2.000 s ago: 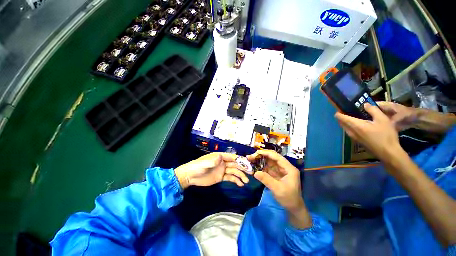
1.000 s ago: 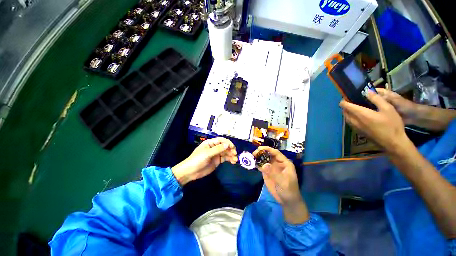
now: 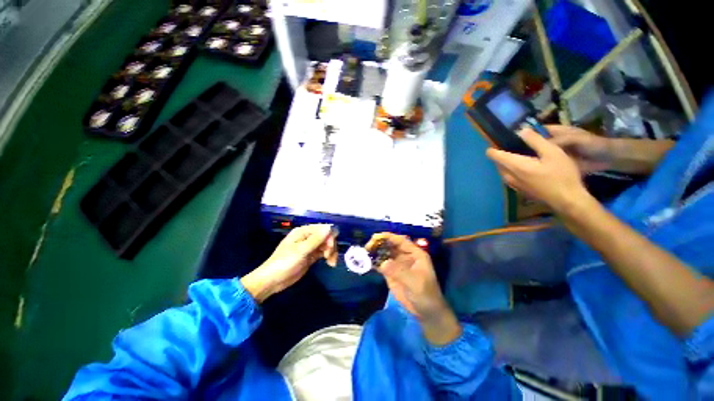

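Note:
My right hand (image 3: 413, 276) holds a small round assembly with a dark body (image 3: 383, 252) in front of the machine's blue front edge. A round white-silver ring face (image 3: 358, 259) shows beside the dark body, on its left. My left hand (image 3: 296, 255) is just left of the ring face, with thumb and fingers pinched together. A small dark bit shows at its fingertips, too small to name. The machine's white work plate (image 3: 360, 176) lies beyond my hands. The white cylindrical machine head (image 3: 402, 88) stands over the orange fixture (image 3: 398, 124) at the plate's rear.
An empty black pocket tray (image 3: 176, 160) lies on the green bench (image 3: 47, 258) at left. Filled trays (image 3: 145, 78) of silver-faced assemblies lie behind it. At right, another person's hands (image 3: 552, 168) hold a black and orange teach pendant (image 3: 505, 117). A blue bin (image 3: 581, 33) is at the upper right.
The work plate's fixtures have moved back, and the orange fixture is now under the machine head. The head has shifted right over the plate. My left hand has drawn slightly away from the ring face.

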